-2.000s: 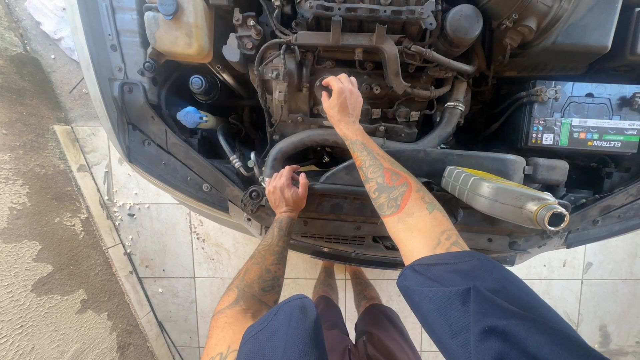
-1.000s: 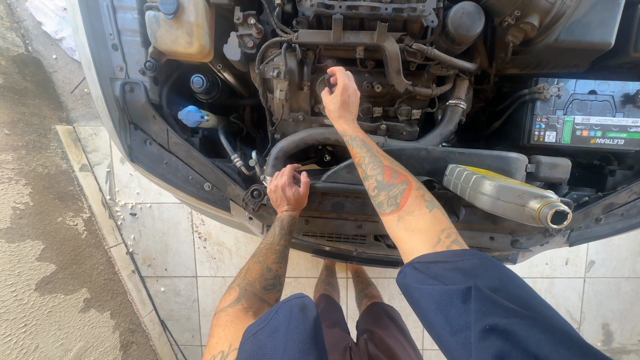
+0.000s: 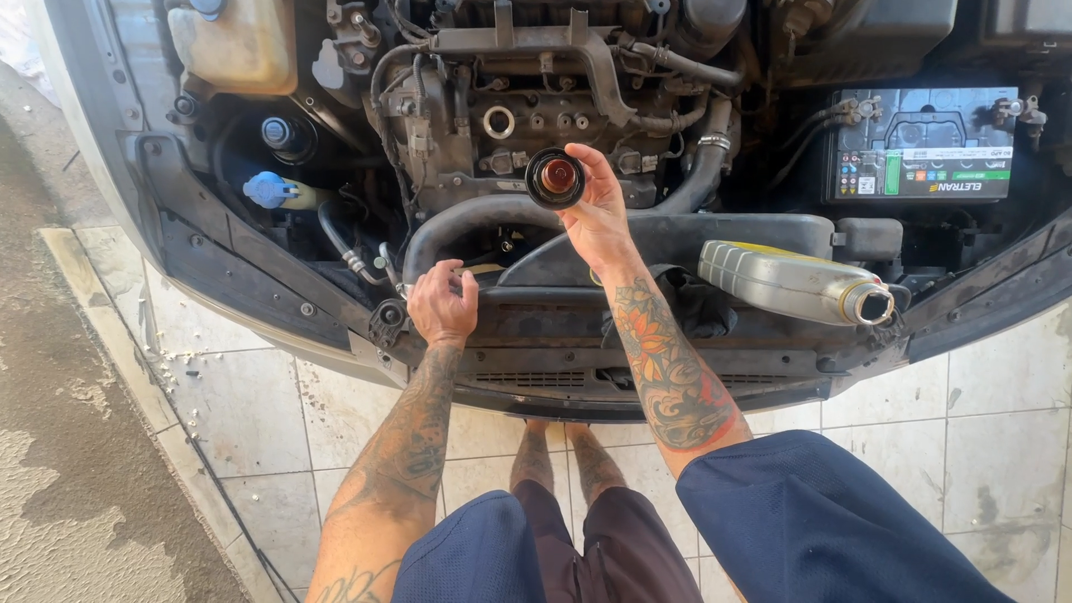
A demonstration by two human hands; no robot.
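My right hand [image 3: 599, 205] holds a round black oil filler cap [image 3: 555, 178] by its rim, its reddish-brown inner side turned up toward me. Just behind and left of the cap, the round oil filler opening [image 3: 498, 122] shows uncovered in the engine's valve cover [image 3: 536, 105]. My left hand [image 3: 442, 303] rests with curled fingers at the front edge of the engine bay, beside the lower end of a thick black hose [image 3: 444, 226]; nothing shows in its grasp. A grey plastic oil bottle [image 3: 779, 280] without a cap lies on its side to the right of my right forearm.
A car battery [image 3: 925, 146] sits at the right of the bay. On the left are a yellowed plastic reservoir [image 3: 239, 50], a blue cap [image 3: 268, 191] and a black-capped reservoir [image 3: 285, 136]. A dark cloth [image 3: 699, 310] lies beside the bottle. The bumper edge [image 3: 544, 409] runs before my legs.
My right hand has come off the valve cover toward me with the filler cap, which has left its opening. My left hand has stayed near the same place.
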